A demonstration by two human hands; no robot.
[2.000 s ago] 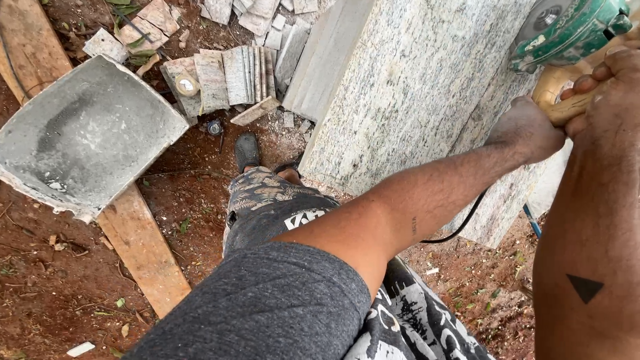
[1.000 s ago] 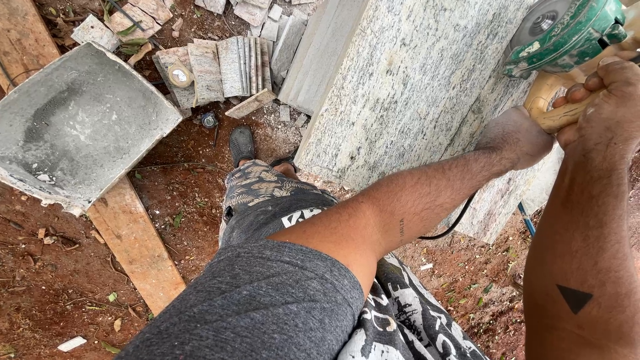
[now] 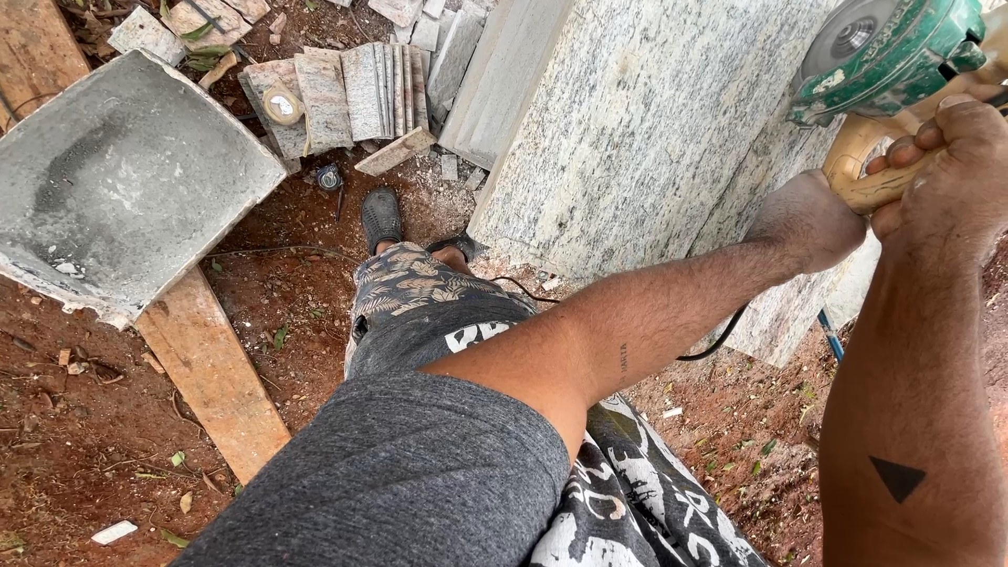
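Note:
A power saw with a green guard point(image 3: 890, 67), a round disc blade point(image 3: 854, 38) and a tan handle point(image 3: 874, 185) is at the upper right, over a speckled stone slab point(image 3: 630, 134). My left hand point(image 3: 811, 220) is closed on the lower end of the handle. Beside it, my right hand point(image 3: 949, 169) wraps the same handle, its fingers curled round it. The saw's right part runs out of the frame. Whether the blade touches the slab or spins, I cannot tell.
A cement-coated trough point(image 3: 142, 181) rests over a wooden plank point(image 3: 213, 378) at the left. Cut stone tiles point(image 3: 323, 102) with a tape roll point(image 3: 282, 105) on them lie near my shoe point(image 3: 382, 219). A black cable point(image 3: 717, 342) passes behind my left arm.

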